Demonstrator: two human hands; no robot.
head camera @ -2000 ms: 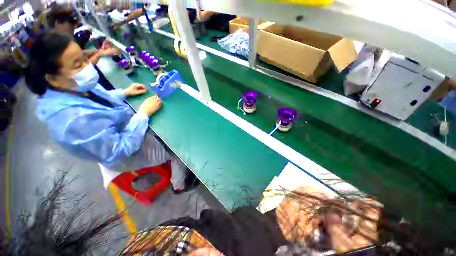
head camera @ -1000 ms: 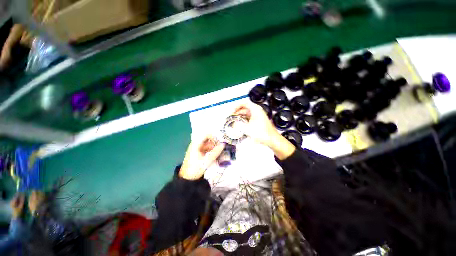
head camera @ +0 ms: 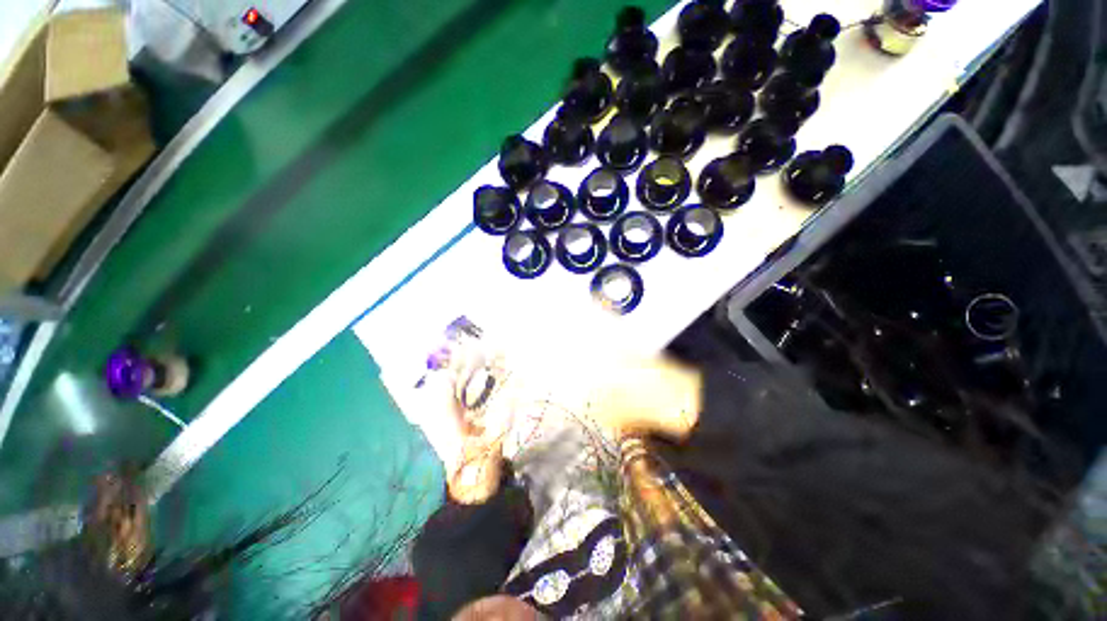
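My left hand (head camera: 471, 455) is at the white sheet (head camera: 419, 297) and holds a small metallic collar (head camera: 478, 388) with a dark centre. A small purple-ended piece (head camera: 452, 345) shows just beyond the collar; whether it is joined to the collar is unclear. My right hand (head camera: 649, 394) is to the right, blurred and washed out by glare; its fingers and anything in them cannot be made out. Black flanged sleeves (head camera: 636, 237) stand massed in rows beyond my hands, the nearest one a little apart.
A black tote (head camera: 898, 328) with loose black parts lies right of the bench. A purple-ended unit (head camera: 901, 24) stands past the sleeves. The green belt (head camera: 304, 194) beyond the white rail carries another purple unit (head camera: 143, 374). A cardboard box (head camera: 73, 158) is at far left.
The view has turned right, showing the tote and more of the sleeves. My right hand has moved away from the collar, which stays at my left hand.
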